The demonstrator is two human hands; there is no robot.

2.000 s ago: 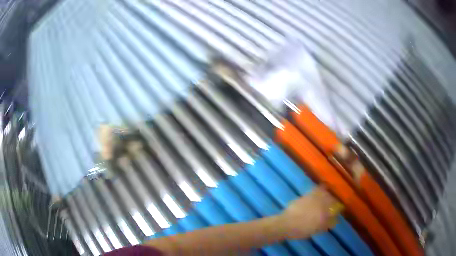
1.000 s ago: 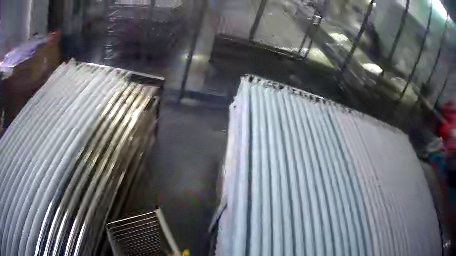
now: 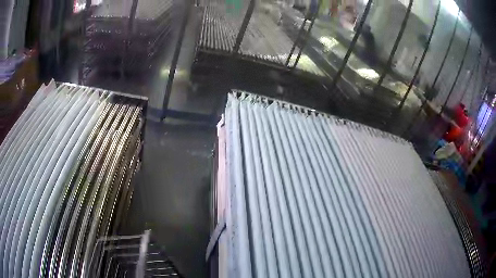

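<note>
No hand is in the picture. A wire basket or rack [image 3: 142, 255] with pale bars is cut off by the bottom edge, left of the middle; whether anything holds it cannot be seen. To its left, ridged white cloth [image 3: 41, 163] lies over a bank of rods. Shiny bare metal rods [image 3: 92, 179] run along that bank's right side. On the right, a wide bank bears ridged pale blue cloth [image 3: 293, 190], with white or lilac-grey cloth [image 3: 391, 195] beyond it.
A grey aisle floor [image 3: 168, 179] runs between the two banks. Dark upright posts and another ridged bank [image 3: 223, 32] stand at the back. A person in red [image 3: 459, 122] is at the far right, beside a bright screen. A brown box-like object is at the far left.
The view has swung from orange and blue cloth, with an arm over it, to the aisle between banks. Since one second ago the banks have shifted left; the yellow fingertip at the bottom is gone.
</note>
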